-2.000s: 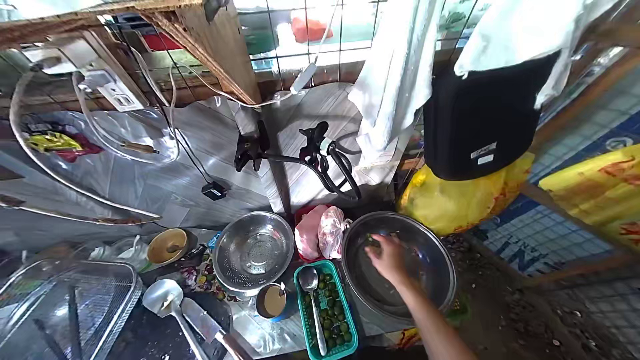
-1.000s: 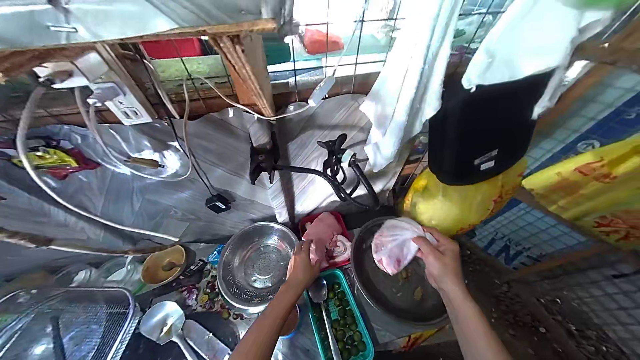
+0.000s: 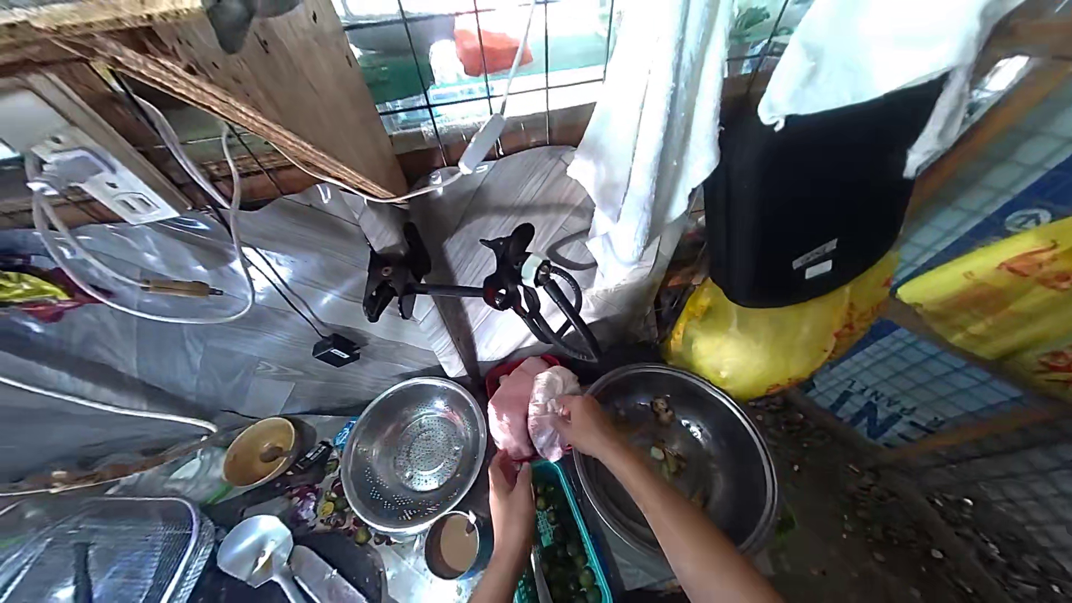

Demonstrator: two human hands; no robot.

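My right hand (image 3: pixel 586 425) grips a whitish plastic bag (image 3: pixel 550 412) with pale contents. Right beside it, a pink plastic bag (image 3: pixel 512 410) lies on a red container (image 3: pixel 548 361); my left hand (image 3: pixel 512 481) touches its lower end, and whether the fingers grip it is unclear. A metal colander (image 3: pixel 414 452) stands left of the bags. To the right is a wide metal basin (image 3: pixel 720 469) with some scraps inside. A teal basket (image 3: pixel 579 494) of small green fruits, with a spoon (image 3: pixel 538 574) in it, sits below the hands, partly hidden by the left forearm.
A cup of brown liquid (image 3: pixel 456 546), a brown bowl (image 3: pixel 260 452), a ladle (image 3: pixel 256 548) and a wire basket (image 3: pixel 197 553) stand on the left. Behind are a black clamp (image 3: pixel 394 272) with a flexible arm, hanging white cloths (image 3: pixel 649 126), cables and a yellow plastic bag (image 3: pixel 745 343).
The right hand has brought the whitish bag from over the basin to beside the pink bag. My left hand has moved from the pink bag's left side to its lower end.
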